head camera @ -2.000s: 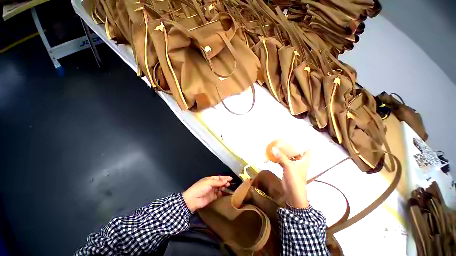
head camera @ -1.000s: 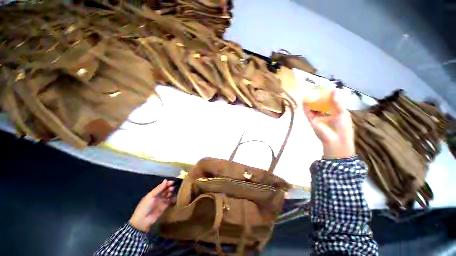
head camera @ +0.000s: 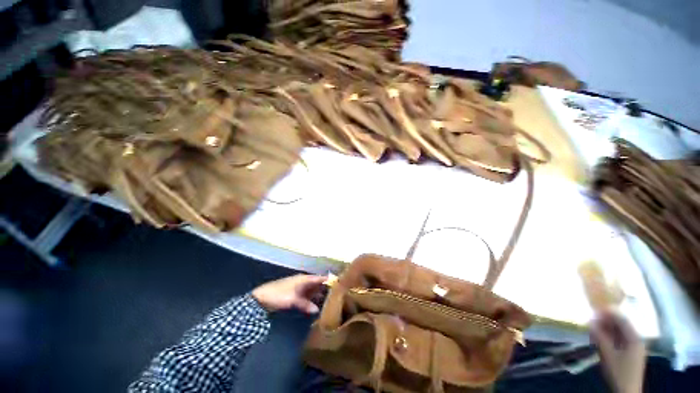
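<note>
A brown handbag [head camera: 453,349] rests at the near table edge, its mouth up and toothed zipper [head camera: 430,308] showing. Pale zipper ends show at its left corner [head camera: 330,281] and right corner [head camera: 519,335]. Its straps stand up or lie on the table. My left hand [head camera: 295,293] is at the left zipper end, fingertips against or close to it; whether they pinch it is unclear. My right hand [head camera: 620,338] is blurred, right of the bag and apart from it, holding a peach-orange glue bottle [head camera: 599,285] upward.
Overlapping brown bags [head camera: 238,165] cover the left and back of the white-covered table [head camera: 361,203]. A brown stack [head camera: 345,27] stands behind. More brown pieces [head camera: 664,196] lie at the right, near small items on a white sheet [head camera: 587,115]. A metal stand [head camera: 57,238] is at floor left.
My view has turned right. My right hand has lowered to the right with the bottle, beyond the bag. My left hand has moved in to the left zipper end.
</note>
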